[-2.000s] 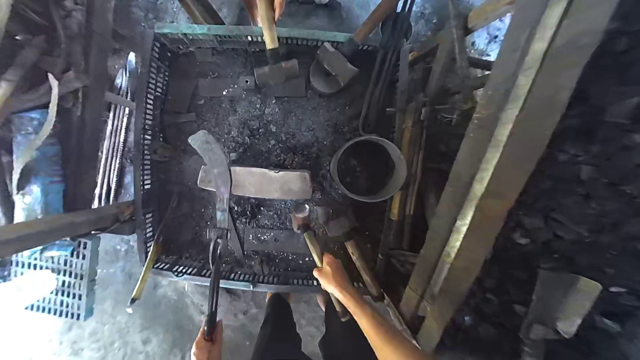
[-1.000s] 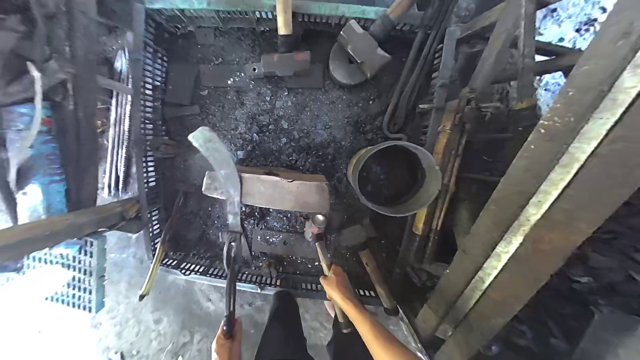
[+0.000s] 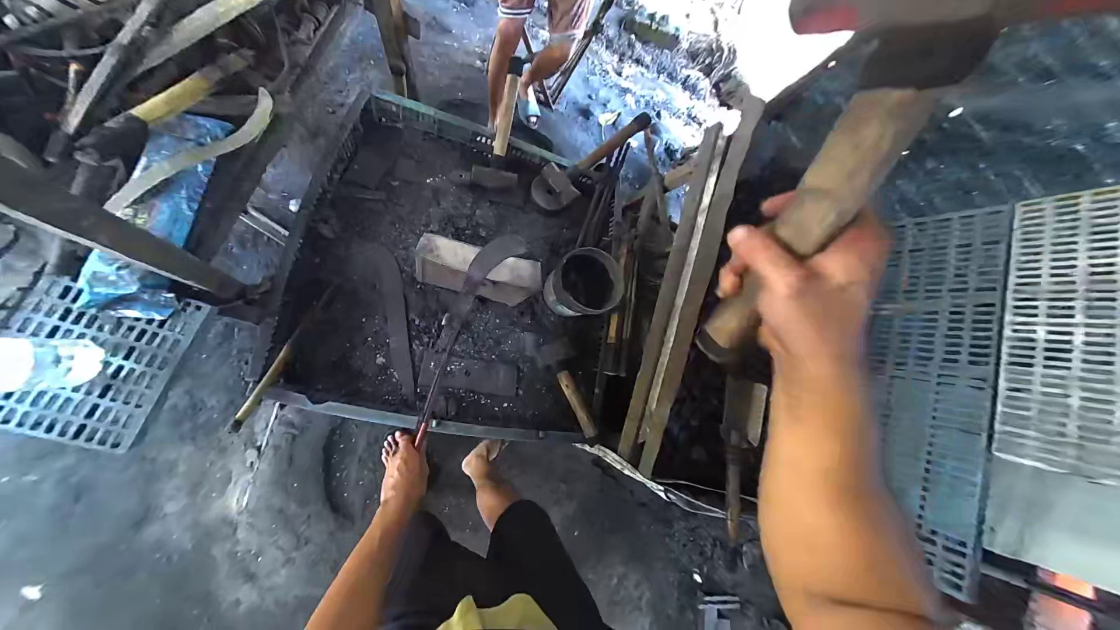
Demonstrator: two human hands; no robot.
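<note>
My right hand grips the wooden handle of a hammer, raised high at the right, its head partly cut off by the top edge. My left hand is closed on the handles of long metal tongs at the near rim of the tray. The far end of the tongs meets a curved metal blade, whose curved part lies over a pale rectangular metal block. Left of the tongs, another curved blade lies on the dark bed. A smaller hammer rests to the right.
A plastic tray surrounds the dark bed. It holds a round metal can and more hammers at the far side. Wooden beams stand along its right. A person's legs are beyond it. Grates are at the right.
My right hand has risen to the right, now with a larger-looking hammer close to the camera. The blade in the tongs has moved right over the block. The view has shifted widely.
</note>
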